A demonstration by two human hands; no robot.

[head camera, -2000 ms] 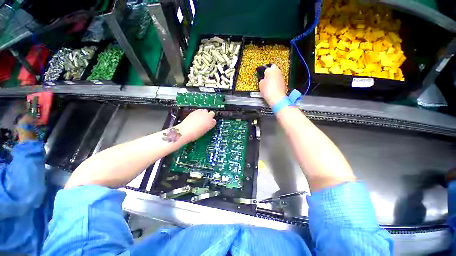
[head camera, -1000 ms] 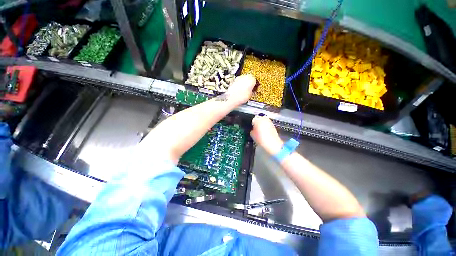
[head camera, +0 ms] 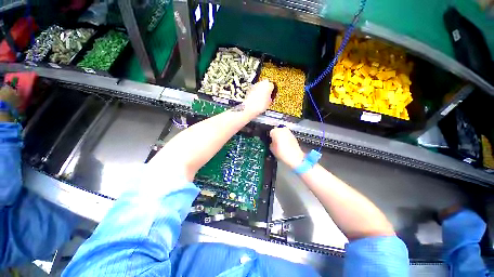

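The green circuit board (head camera: 238, 167) lies in a black carrier (head camera: 269, 203) in front of me, its left part hidden under my left forearm. My left hand (head camera: 259, 97) is at the left front of the bin of small gold-yellow components (head camera: 290, 89); its fingertips are too small and blurred to tell what they hold. My right hand (head camera: 285, 145), with a light blue wrist strap, is over the carrier's far right corner, with something dark at the fingertips; I cannot tell if it is a finger cot or a component. A small green board strip (head camera: 206, 107) is at the far edge.
Off-white components (head camera: 230, 74) fill the bin beside the gold ones. Yellow blocks (head camera: 371, 76) fill a large bin at right, green components (head camera: 105, 51) one at left. A coiled blue cord (head camera: 338, 54) hangs down. Other people's blue sleeves (head camera: 465, 238) show at both sides.
Since the first frame, my left hand has moved from the board to the gold bin, and my right hand from that bin back to the carrier's far right corner. Little differs from one second ago.
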